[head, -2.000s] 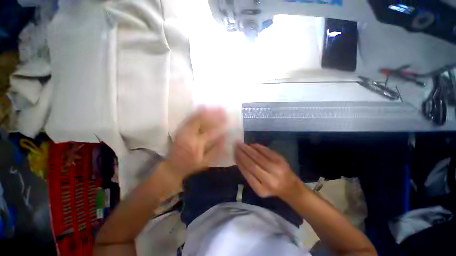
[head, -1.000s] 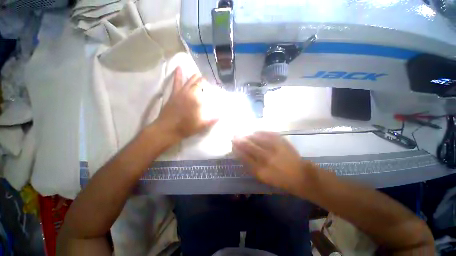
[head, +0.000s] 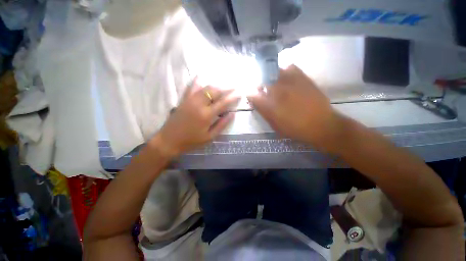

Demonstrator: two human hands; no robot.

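Note:
Cream cloth (head: 148, 76) lies on the left of the sewing table and runs toward the needle area, where lamp glare washes it out. My left hand (head: 199, 114) rests on the cloth just left of the needle area, fingers spread and pointing right. My right hand (head: 291, 102) is beside and in front of the presser foot area, fingertips at the cloth under the machine head (head: 268, 56). The glare hides the needle, the cloth edge and whether the right fingers pinch anything.
A black smartphone (head: 386, 60) lies on the machine bed. Snips (head: 434, 106) and a red-handled tool (head: 449, 83) lie at right. The ruler-marked table edge (head: 255, 148) runs in front. A red crate (head: 82, 196) is at lower left. Cloth (head: 171, 209) hangs near my lap.
My right hand has moved up to the presser foot area. My left hand has moved down and turned its fingers toward the needle. The view has shifted, and the machine head now shows higher.

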